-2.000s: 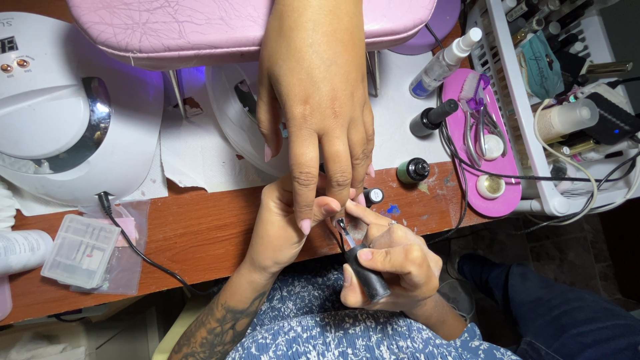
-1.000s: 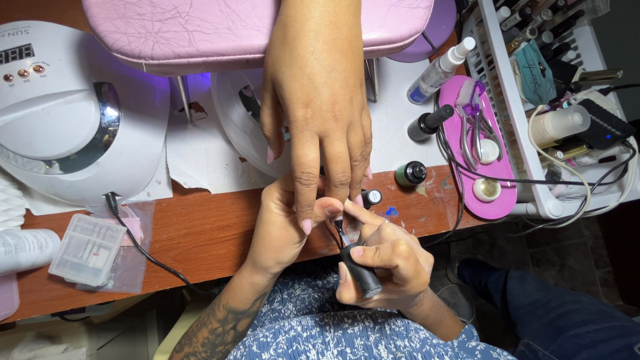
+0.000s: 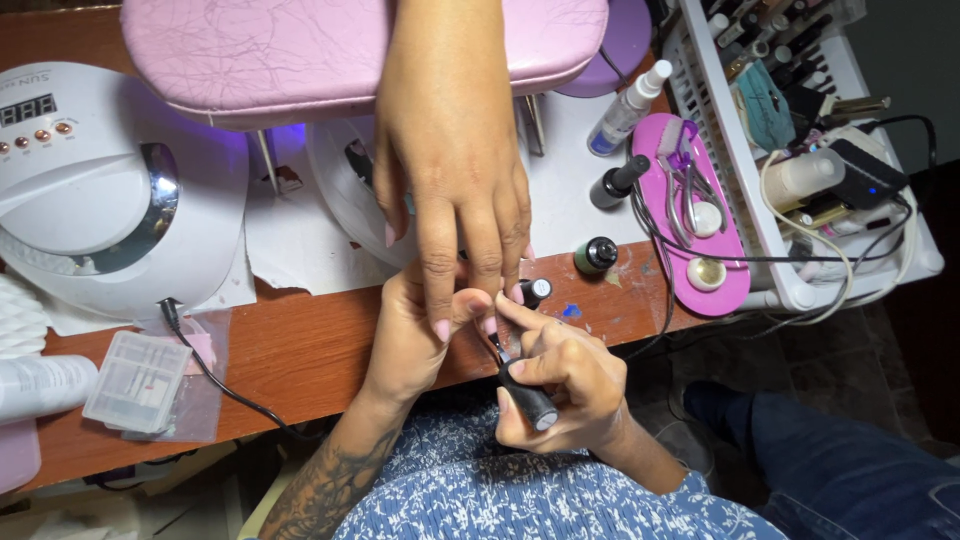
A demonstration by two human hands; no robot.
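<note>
Another person's hand reaches down over a pink padded armrest, its nails pale pink. My left hand holds that hand's fingers from beneath, with my thumb against them. Between thumb and fingers, my right hand grips the black cap of a nail polish brush. The brush tip lies close to one fingernail; whether it touches is unclear. Just behind the fingers lies a black bottle with a pale round end. An uncapped polish bottle stands to the right.
White nail lamps stand at left and under the armrest. On the right are a black polish bottle, a spray bottle, a pink tray with nippers, cables, and a white basket of bottles. A plastic case lies front left.
My right hand and the brush have shifted slightly against the other person's fingertips. My left hand keeps its hold on those fingers.
</note>
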